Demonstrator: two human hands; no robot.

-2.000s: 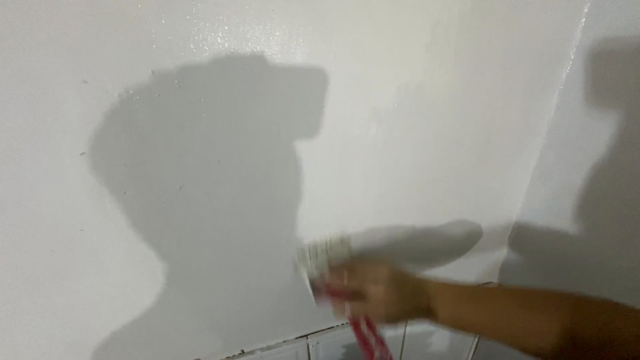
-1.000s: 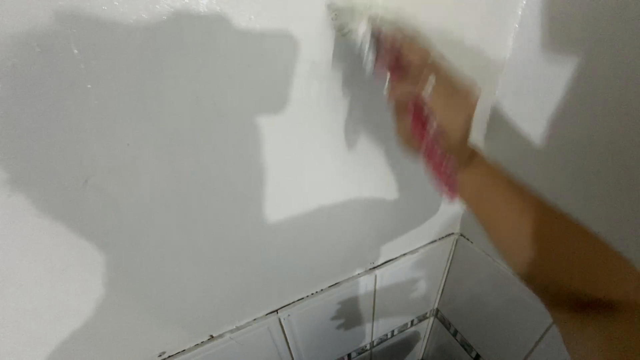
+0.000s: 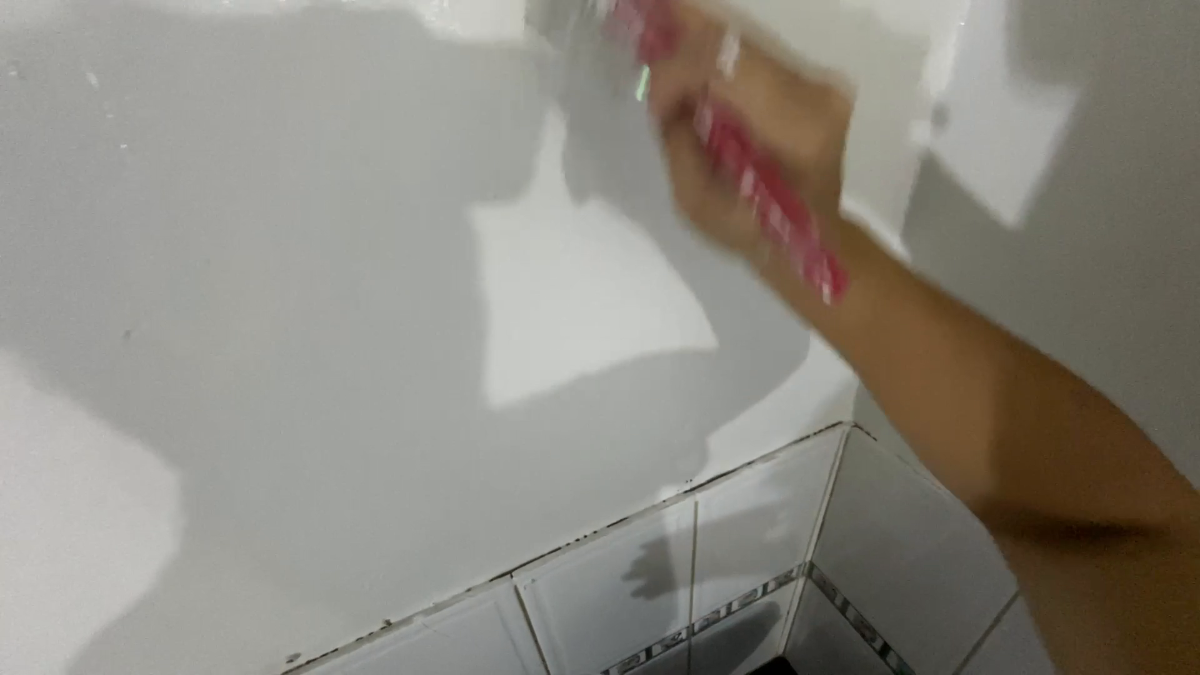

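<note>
My right hand (image 3: 750, 122) is closed around the red handle of a paintbrush (image 3: 778, 206), high in the view and right of centre. The brush head is cut off by the top edge and blurred, against or close to the white painted wall (image 3: 581, 291); contact cannot be told. Wet-looking shiny spots show on the wall along the top left. Shadows of the head, arm and brush fall across it. My left hand is outside the view; a hand-shaped shadow lies on the tiles below.
White wall tiles (image 3: 600, 600) with a patterned border strip (image 3: 712, 614) run below the painted part, with a dark, uneven seam between them. A second wall (image 3: 1106, 253) meets this one at a corner on the right. A dark object (image 3: 773, 667) shows at the bottom edge.
From low on the wall near the tiles, my right hand has moved up with the brush, which is now at the top edge. The view has shifted, showing more of the tiled corner.
</note>
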